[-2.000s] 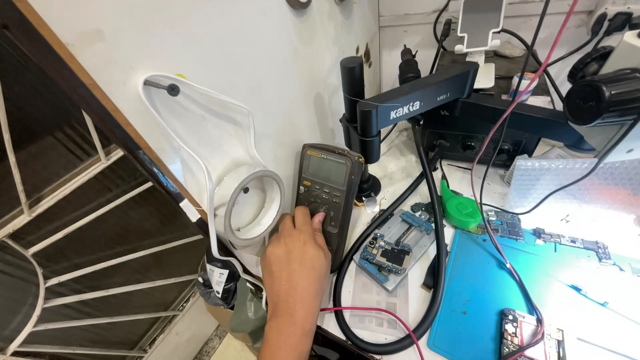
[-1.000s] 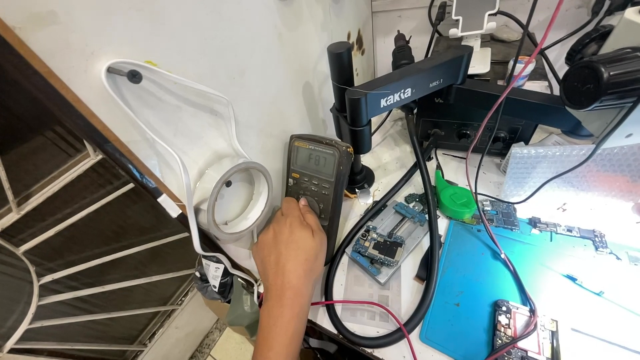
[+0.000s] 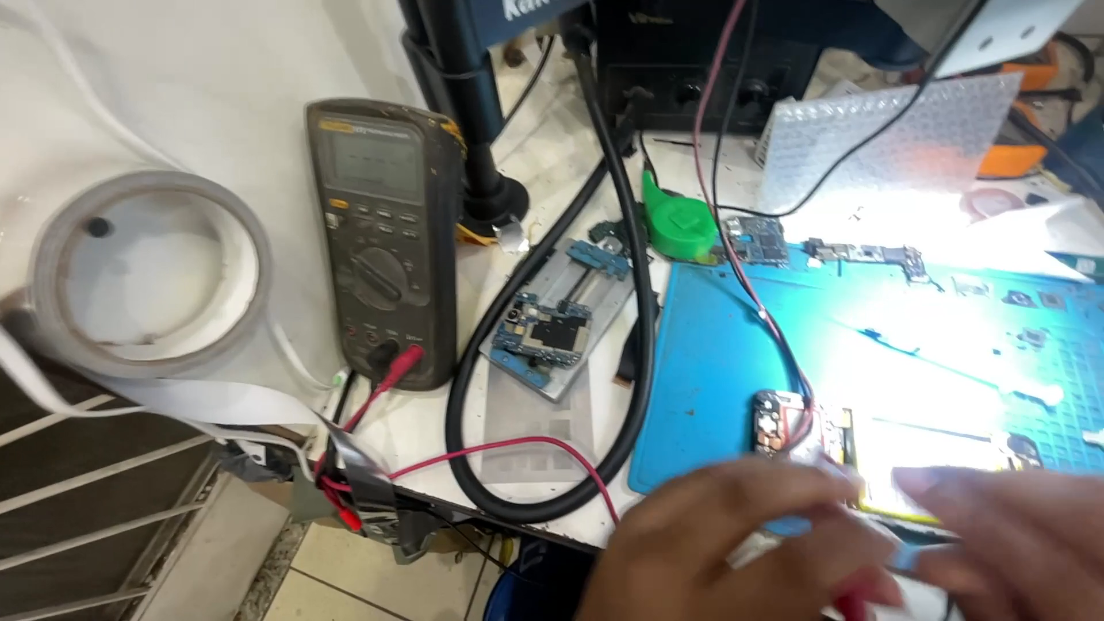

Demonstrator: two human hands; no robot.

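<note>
Both of my hands are blurred at the lower right, over the near edge of the blue work mat (image 3: pixel 699 371). My left hand (image 3: pixel 742 535) has its fingers bent near something red, probably a test probe; its grip is unclear. Close beside it on the right is my right hand (image 3: pixel 1009 535), its fingers partly hidden. Just beyond them lies an opened smartphone (image 3: pixel 914 440) with its inside exposed. The digital multimeter (image 3: pixel 379 241) leans upright against the white wall, its red lead plug (image 3: pixel 401 366) at its base. A phone circuit board (image 3: pixel 543 332) sits in a metal holder (image 3: pixel 595 336).
A thick black cable (image 3: pixel 642 345) loops around the board holder. A green round dispenser (image 3: pixel 681 226) and loose circuit boards (image 3: pixel 871 254) lie along the mat's far edge. Bubble wrap (image 3: pixel 888 142) stands behind. At left is a tape roll (image 3: pixel 250 276); the black stand post (image 3: pixel 466 112) rises beside the multimeter.
The hand that was at the multimeter's dial has left it, and two hands are now over the mat. The multimeter's display shows dashes instead of characters. The view has moved closer and right.
</note>
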